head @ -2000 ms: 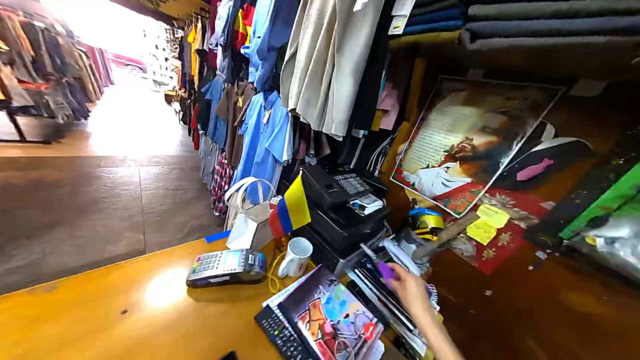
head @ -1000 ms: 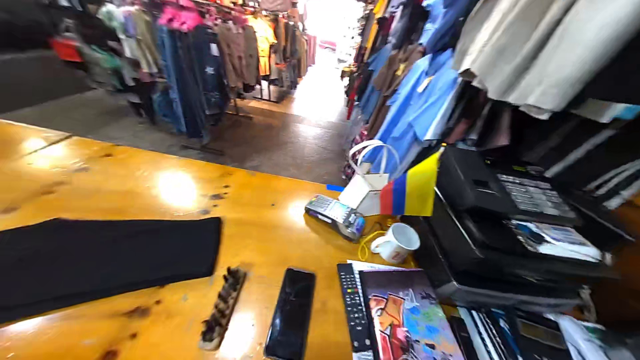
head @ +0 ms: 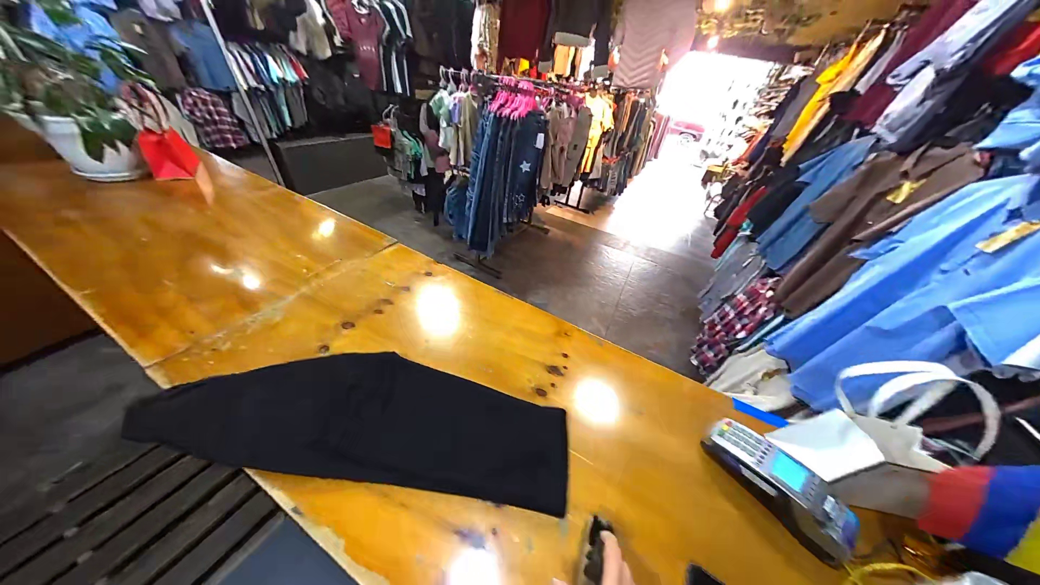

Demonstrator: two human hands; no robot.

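A folded black garment (head: 366, 431), apparently trousers, lies flat across the wooden counter (head: 487, 325). Just beyond its right end, at the bottom edge of the view, my right hand (head: 615, 562) has its fingers around a narrow strip with dark knobs (head: 597, 544); most of the hand is cut off. A sliver of a black phone (head: 700, 575) shows to the right of it. My left hand is out of view.
At the right are a card terminal (head: 780, 483), a white handled bag (head: 886, 435) and a striped flag (head: 975, 504). A potted plant (head: 89, 146) and red bag (head: 168, 153) stand at the far left. Clothes racks (head: 504, 162) are beyond the counter.
The view has swung left along the counter. My right hand, earlier at a purple item beside the black machine, is now at the knobbed strip, which lay untouched one second ago.
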